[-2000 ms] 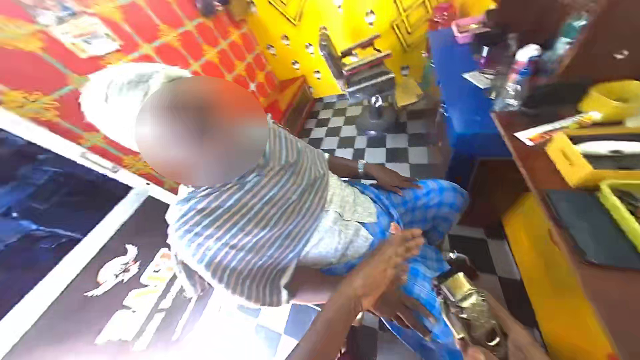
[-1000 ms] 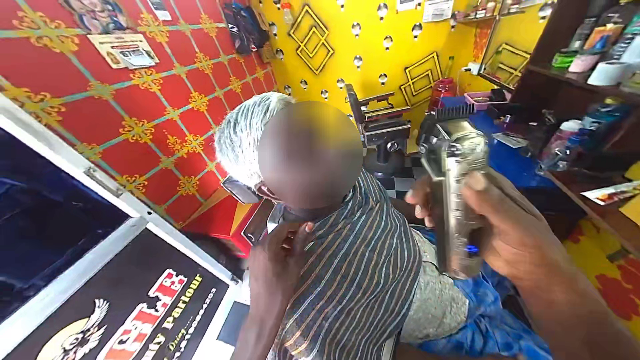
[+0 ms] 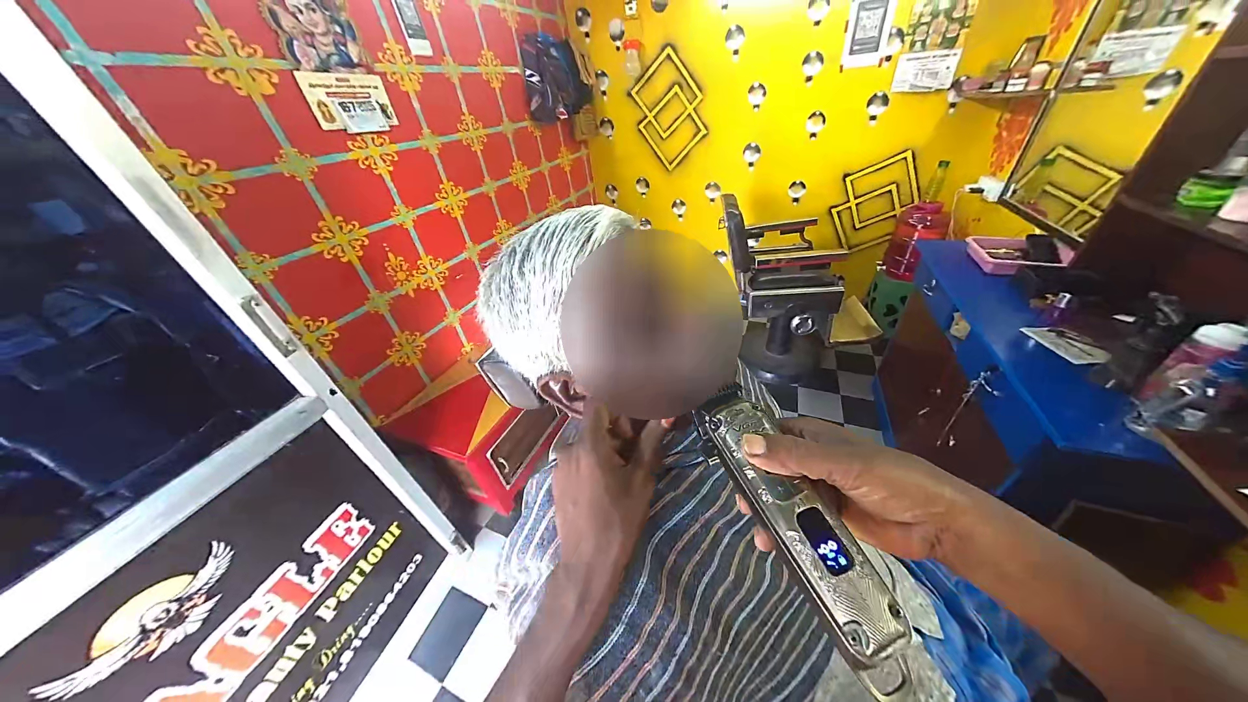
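My right hand [image 3: 858,478] holds a metal-bodied cordless hair clipper [image 3: 804,526] with a lit display; its toothed head lies by the chin of a seated person with grey hair [image 3: 546,283]. The blur over the face hides whether the teeth touch. My left hand [image 3: 609,478] is at the person's neck and jaw, below the ear, fingers bent; whether they pinch skin or cloth cannot be told. A striped cloth [image 3: 702,585] covers the person's chest and shoulders.
Behind stands an empty barber chair [image 3: 785,283]. A blue counter [image 3: 1014,341] on the right bears a pink tray [image 3: 1019,255] and bottles. At the left is a metal-framed glass door [image 3: 283,341]; a red cabinet [image 3: 478,439] stands behind the person.
The clipper, held upright in front of the person a second ago, is now at the chin. My left hand has moved from the shoulder up to the neck and jaw.
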